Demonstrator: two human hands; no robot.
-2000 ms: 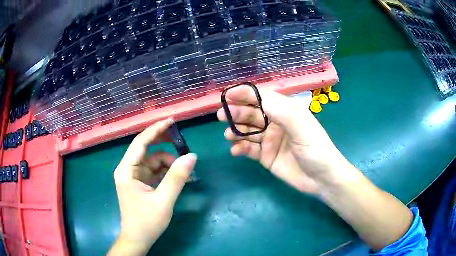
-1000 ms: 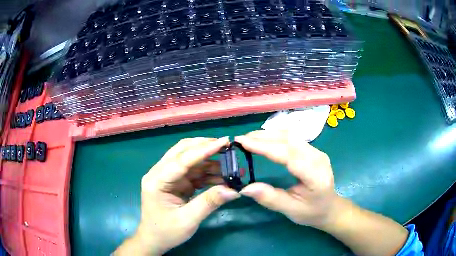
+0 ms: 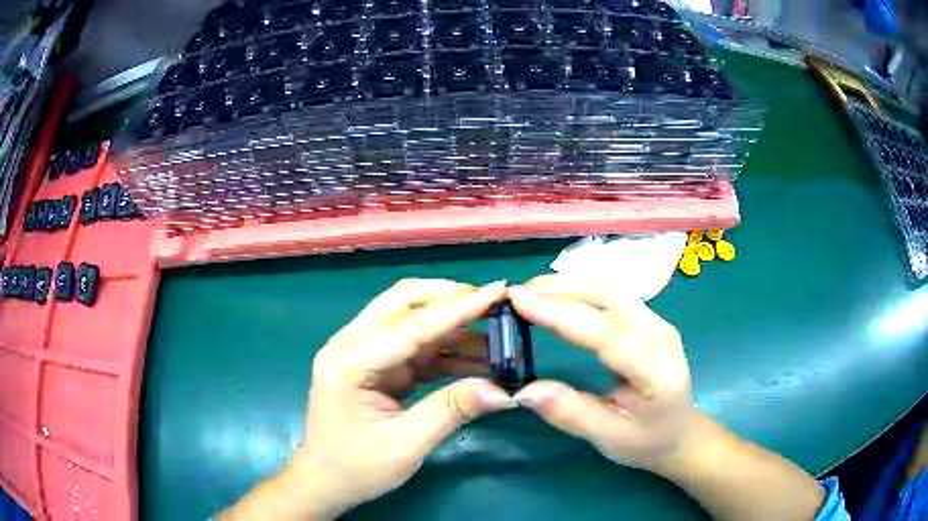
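A black device housing [image 3: 501,346] is held on edge above the green mat between the fingertips and thumb of my left hand [image 3: 392,392]. A thin black ring [image 3: 526,351] is held upright at its right side by the fingertips and thumb of my right hand [image 3: 616,382]. The ring stands very close to the housing. The fingertips of both hands meet at top and bottom. I cannot tell whether the ring is seated on the housing.
A tall stack of clear blister trays [image 3: 438,142] with black housings stands ahead on a red tray [image 3: 458,226]. A red turnover tray [image 3: 87,356] with housings is at left. White cloth [image 3: 626,263], yellow pieces [image 3: 702,249] and another parts tray [image 3: 885,153] are at right.
The hands have come together from apart, bringing ring and housing side by side. Since one second ago the gap between ring and housing has narrowed. The view has shifted slightly.
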